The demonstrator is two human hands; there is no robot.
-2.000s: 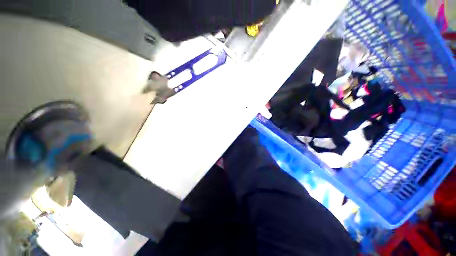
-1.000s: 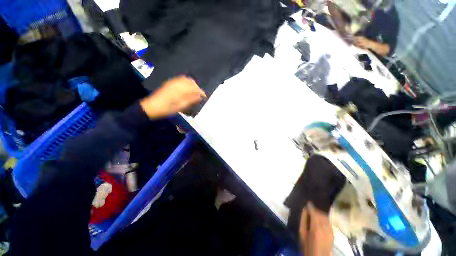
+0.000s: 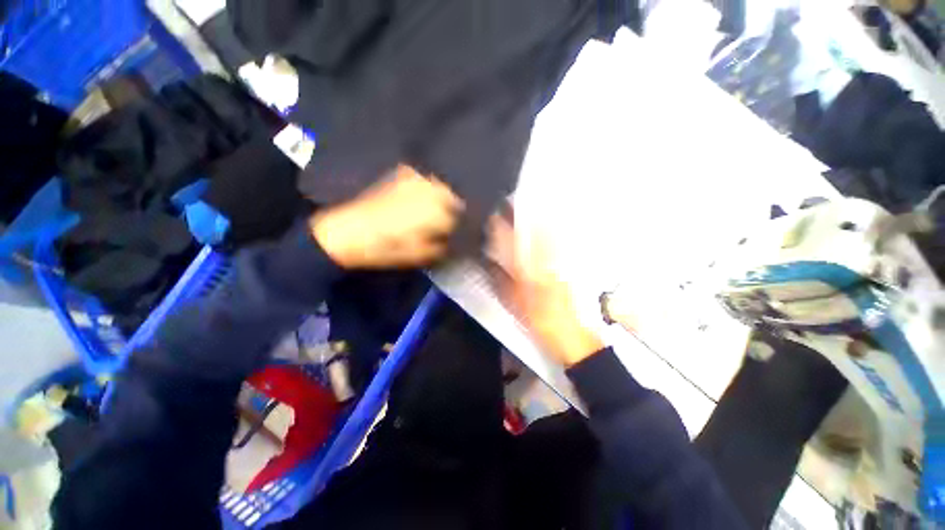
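A large black garment panel (image 3: 425, 93) lies over the far left part of the white table and hangs at its front edge. My left hand (image 3: 392, 219) is closed on the panel's near edge. My right hand (image 3: 534, 285) is beside it at the table edge, blurred, its fingertips by the panel's corner; whether it grips the cloth cannot be told. A narrow black cut piece (image 3: 777, 424) lies near the sewing machine (image 3: 881, 342), which is white with a blue stripe, at the right.
A blue crate (image 3: 155, 311) with black cloth (image 3: 155, 197) stands at the left. Another blue crate (image 3: 383, 388) with a red item (image 3: 301, 414) is below the table edge. A clear plastic bag (image 3: 762, 62) and dark cloth (image 3: 876, 129) lie at the far right.
My right hand has moved left from beside the machine to the panel's corner, near my left hand. The black cut piece now lies apart from my right hand. The view has shifted.
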